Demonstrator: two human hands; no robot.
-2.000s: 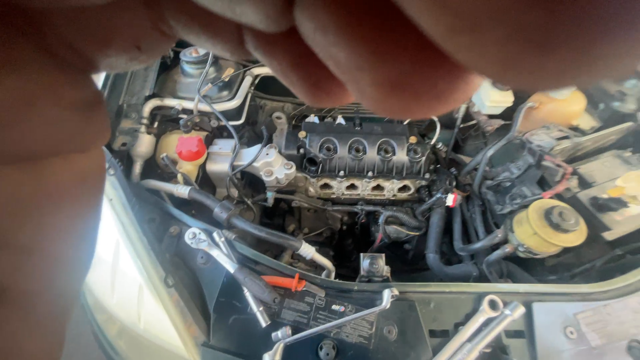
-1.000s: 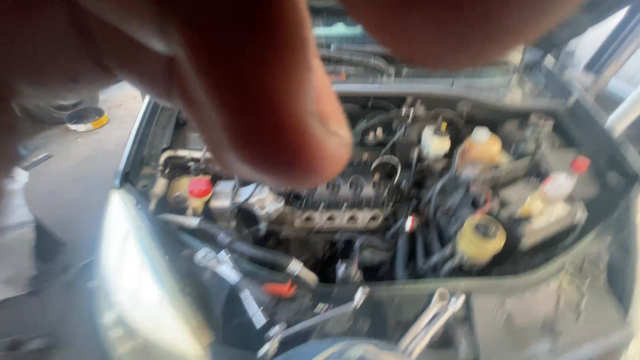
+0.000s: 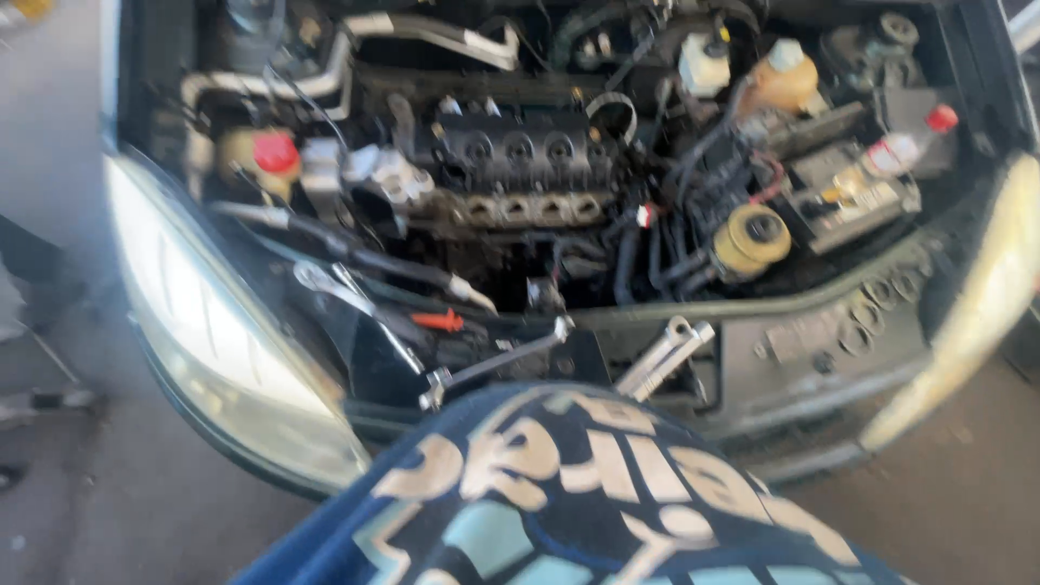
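Neither of my hands shows in the head view now. Below me lies a car's engine bay, with a black engine cover (image 3: 520, 146) above a row of open ports in the cylinder head (image 3: 532, 209). On the front panel rest a ratchet (image 3: 333, 291), a thin metal bar (image 3: 390, 333), an orange-red tool or handle (image 3: 439, 320), a double-ended socket wrench (image 3: 504, 357) and other metal tools (image 3: 666, 356) lying side by side. Several rings (image 3: 857, 329) lie on the panel to the right.
A red-capped reservoir (image 3: 276, 154) stands at the left of the bay. A yellowish reservoir (image 3: 751, 237) is at the right, near the battery (image 3: 861, 207), where a red-capped plastic bottle (image 3: 894, 154) lies. My printed shirt (image 3: 585, 487) touches the front edge. Headlights (image 3: 219, 325) flank the bay.
The fingers that covered the top of both earlier frames have left the view. The view has shifted, and my shirt front now fills the lower middle.
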